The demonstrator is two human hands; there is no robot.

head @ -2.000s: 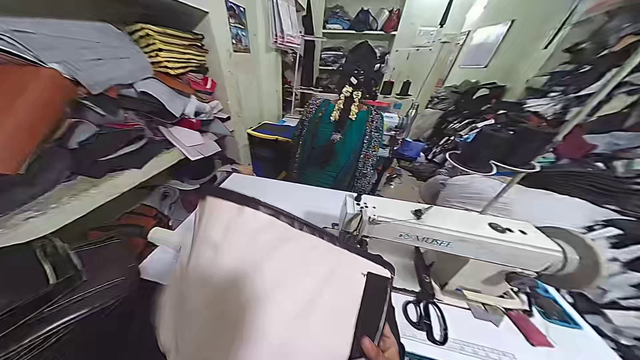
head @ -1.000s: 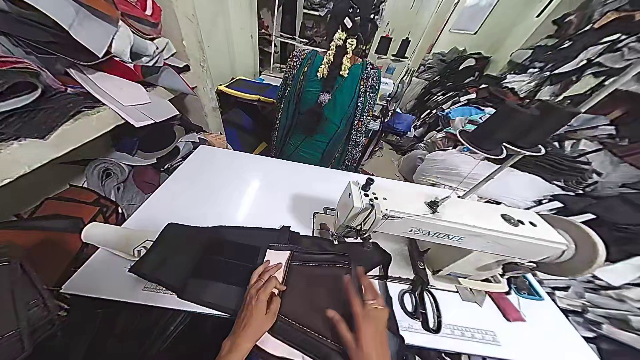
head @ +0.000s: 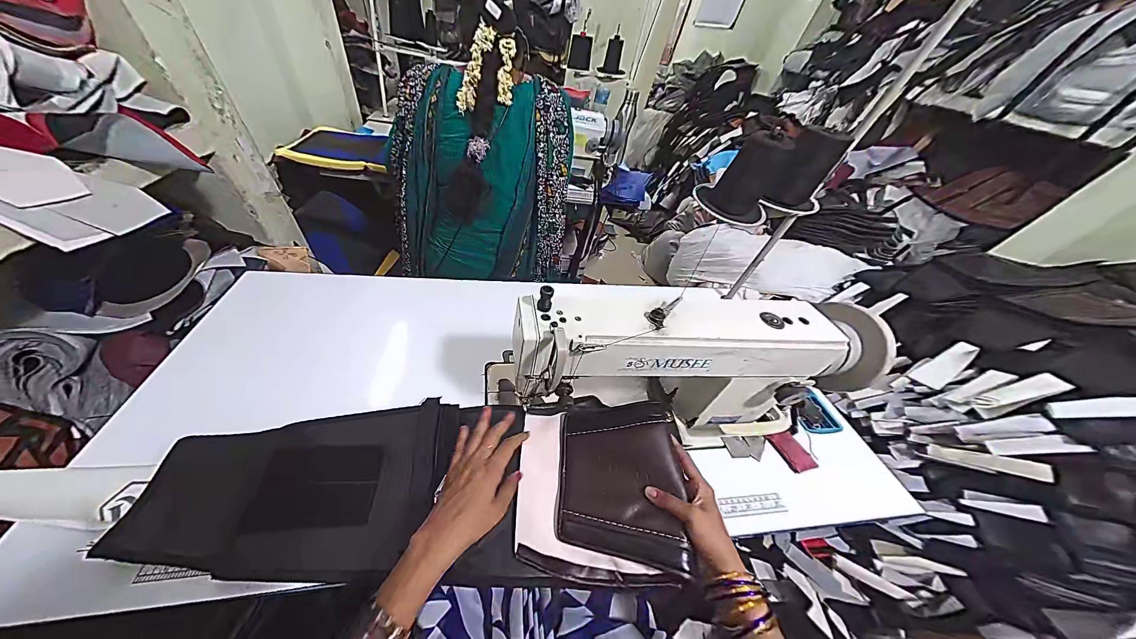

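A wide black fabric piece (head: pixel 311 497) lies across the front of the white table, a square patch on its left part. My left hand (head: pixel 479 479) rests flat on it with fingers spread, beside a pale pink layer (head: pixel 540 488). Over that layer sits a dark brown leather-like panel (head: pixel 621 479) with light stitching. My right hand (head: pixel 697 506) grips the panel's right edge, thumb on top and fingers mostly hidden behind. Just beyond the panel stands the white sewing machine (head: pixel 683 346), its needle area (head: pixel 541 390) near the work's far edge.
Near the machine base are a red scrap (head: pixel 792 451), a blue tray (head: pixel 821 413) and a ruler marking (head: pixel 750 504). Black thread cones (head: pixel 772 169) stand behind. A person in green (head: pixel 484 177) sits beyond the table (head: pixel 302 337). Fabric piles flank both sides.
The work, raised and showing its pale side two seconds ago, now lies flat on the table. My right hand has gone from over the brown panel to its right edge. The black scissors are no longer visible.
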